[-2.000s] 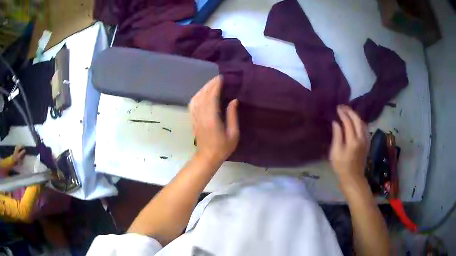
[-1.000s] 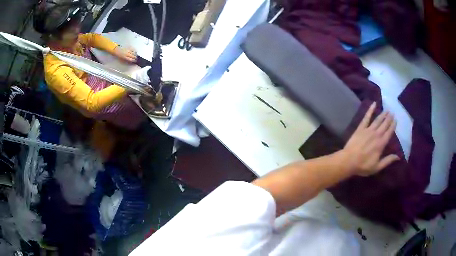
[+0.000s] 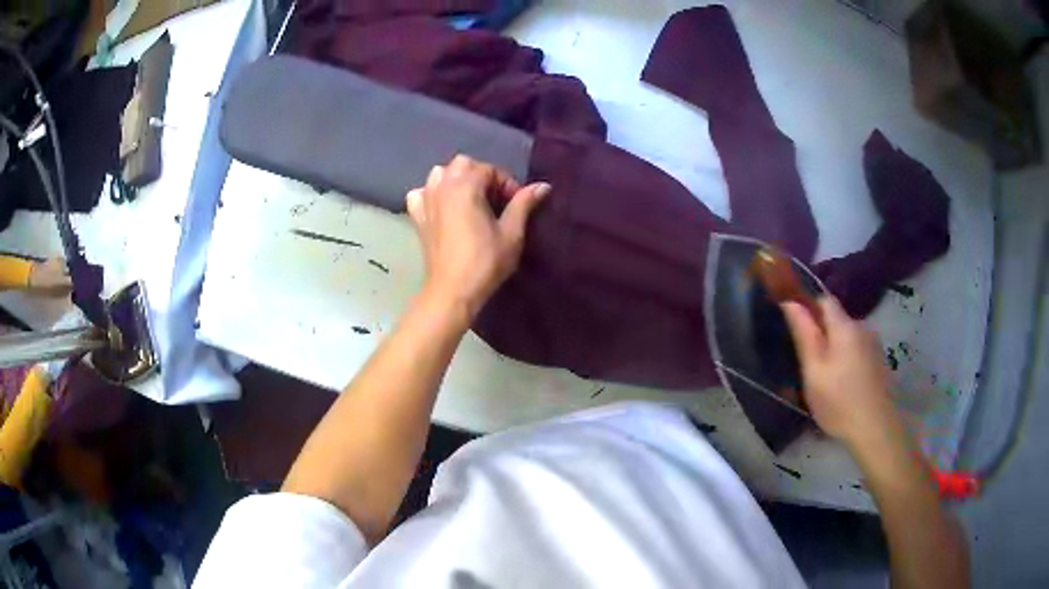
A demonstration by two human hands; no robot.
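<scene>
A dark maroon garment (image 3: 621, 265) covers the right end of the grey sleeve board (image 3: 345, 127), with two long strips lying to the upper right. My left hand (image 3: 469, 224) pinches the garment's edge where it crosses the board. My right hand (image 3: 837, 362) grips the brown handle of the electric iron (image 3: 748, 322), which is over the garment's right part. Whether the soleplate touches the cloth cannot be told. The handle is slightly blurred.
A maroon garment pile (image 3: 426, 58) lies behind the board. A brown block (image 3: 972, 81) is at the top right. The iron's red cord sleeve (image 3: 955, 483) is at lower right. At left are a white sewing table, black cloth and a person's yellow sleeve (image 3: 25, 426).
The view has swung back from the left. My left hand has gone from lying flat on the garment to pinching its edge. My right hand, empty two seconds ago, now holds the iron.
</scene>
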